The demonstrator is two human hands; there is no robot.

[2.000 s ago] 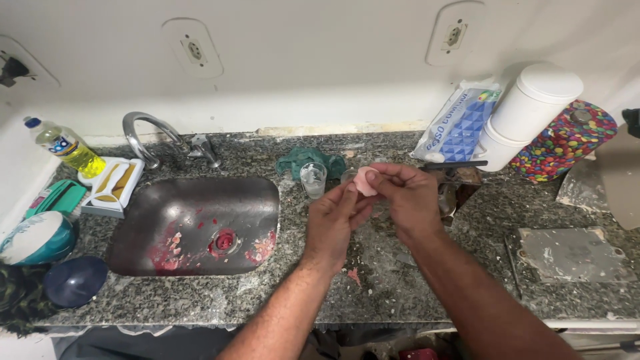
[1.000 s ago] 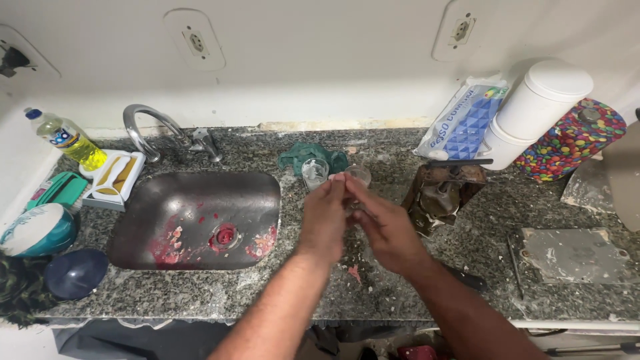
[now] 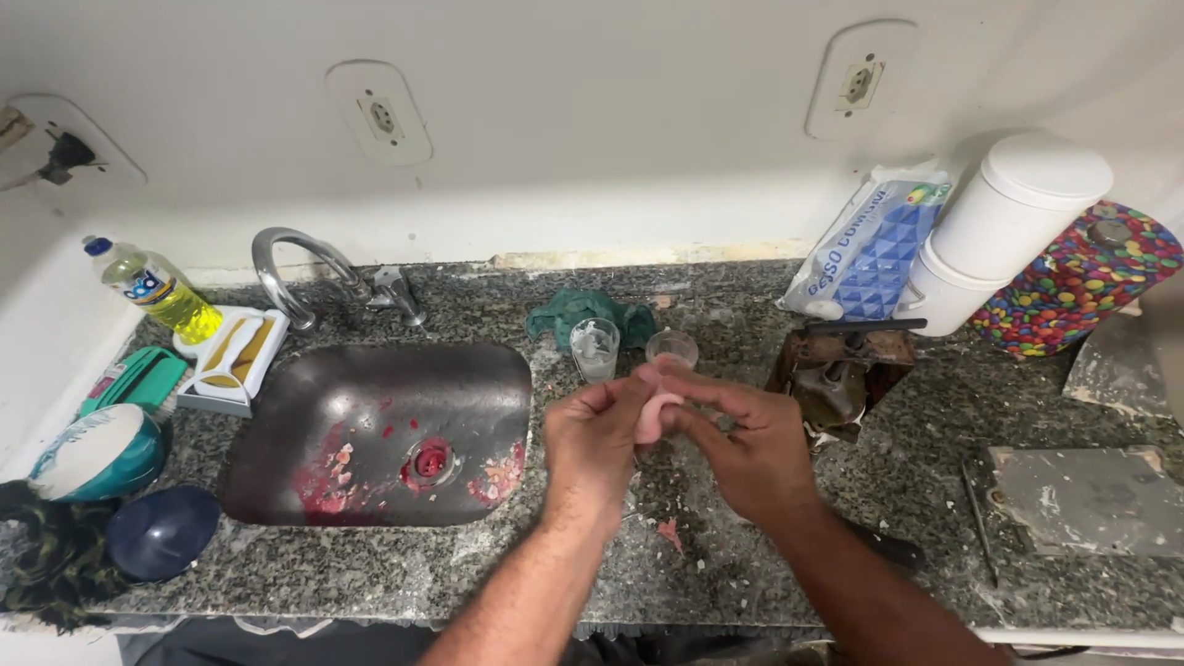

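Observation:
A soft pink lump of dough-like material (image 3: 653,421) is pinched between my two hands, above the granite counter. My left hand (image 3: 595,442) grips it from the left, and my right hand (image 3: 754,439) holds its upper and right side with thumb and fingers. Just behind the hands stand a clear plastic cup with whitish residue (image 3: 595,350) and a second small clear cup (image 3: 672,349). A crumpled green cloth (image 3: 578,310) lies behind the cups. To the right of my right hand is a rusty metal clamp or press frame (image 3: 842,379).
A stained metal sink (image 3: 370,462) with red residue lies left, below a chrome faucet (image 3: 310,259). Further left are a yellow detergent bottle (image 3: 162,296) and bowls (image 3: 165,534). At right are a plaster bag (image 3: 865,245), white tubs (image 3: 1036,185) and a grey plate (image 3: 1091,499).
Both hands stay together. The pink piece, flat and raised two seconds ago and mostly hidden one second ago, now shows as a bent, folded shape between the fingers.

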